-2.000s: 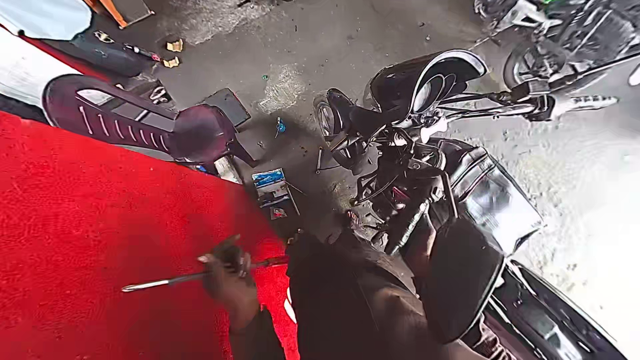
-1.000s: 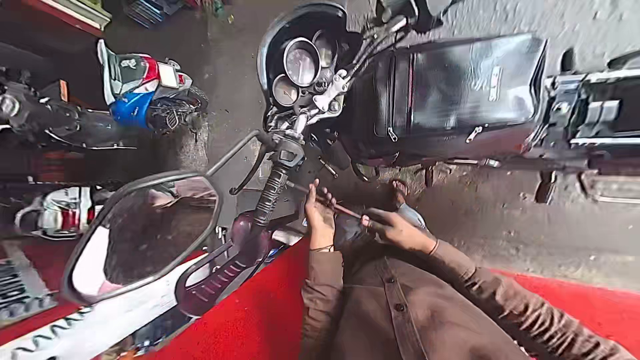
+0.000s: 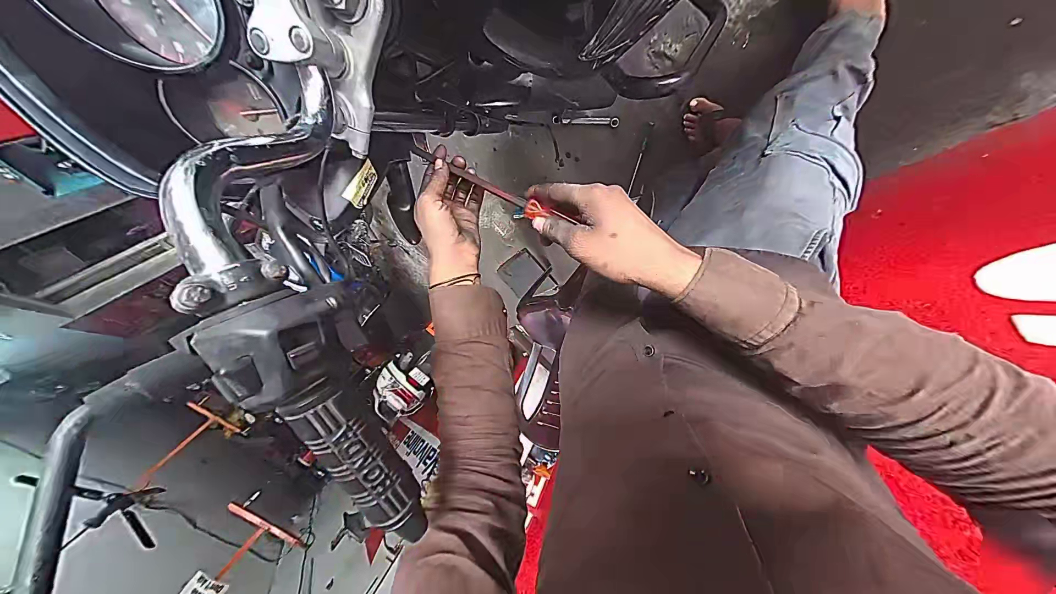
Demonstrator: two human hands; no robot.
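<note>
My right hand grips the orange-red handle end of a thin dark rod, which looks like a long screwdriver. Its far part crosses the fingers of my left hand, which are loosely curled about it. Left of my hands is a motorcycle's chrome handlebar, with a black rubber grip and a switch housing below it. A small yellow tag with writing hangs beside the rod's tip. Whether the tip touches any part of the motorcycle, I cannot tell.
The round gauges fill the upper left. A wrench lies past my hands. Below them stand a maroon plastic chair and a white and red scooter. Orange T-handled tools show at the lower left. Red flooring spreads at right.
The view has swung strongly and come closer to the handlebar. Two seconds ago one hand held a long metal tool out over the red surface; now both hands are at a rod beside the motorcycle.
</note>
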